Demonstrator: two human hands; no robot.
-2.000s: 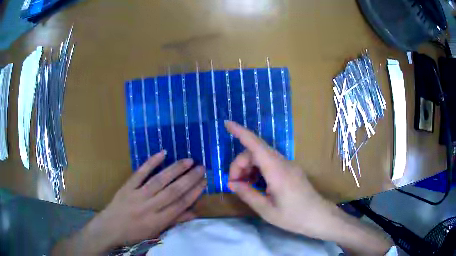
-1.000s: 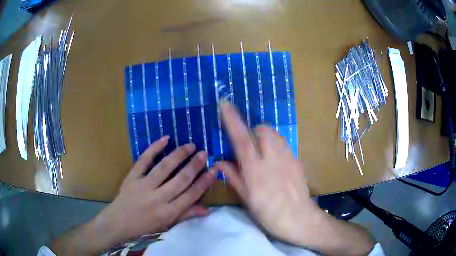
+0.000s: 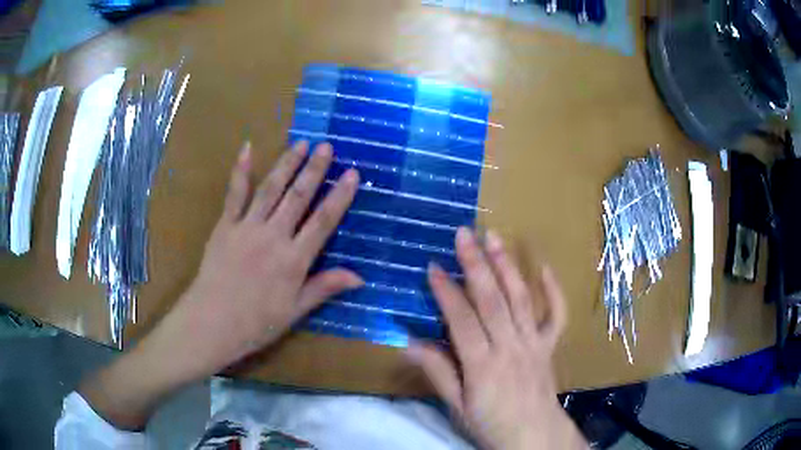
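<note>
The blue cell assembly (image 3: 395, 189) lies flat on the tan tabletop in front of me, its silver lines running roughly left to right. Thin ribbon ends stick out past its right edge. My left hand (image 3: 272, 237) lies over its left edge, fingers spread, fingertips on the cells. My right hand (image 3: 501, 325) is at its lower right, fingers apart, fingertips on or just over the right edge. Neither hand is closed around anything. The palms and fingers hide parts of the left and lower right edges.
Long ribbons (image 3: 127, 202) and white strips (image 3: 86, 171) lie at left. Short ribbons (image 3: 639, 215), a white strip (image 3: 700, 255) and a black holder (image 3: 746, 242) lie at right. A grey round device (image 3: 716, 79) stands back right. Dark cells (image 3: 571, 7) sit at the back.
The assembly has turned about a quarter turn, so its silver lines now run sideways instead of away from me. My left hand has moved up its left side; my right hand has moved to the right edge.
</note>
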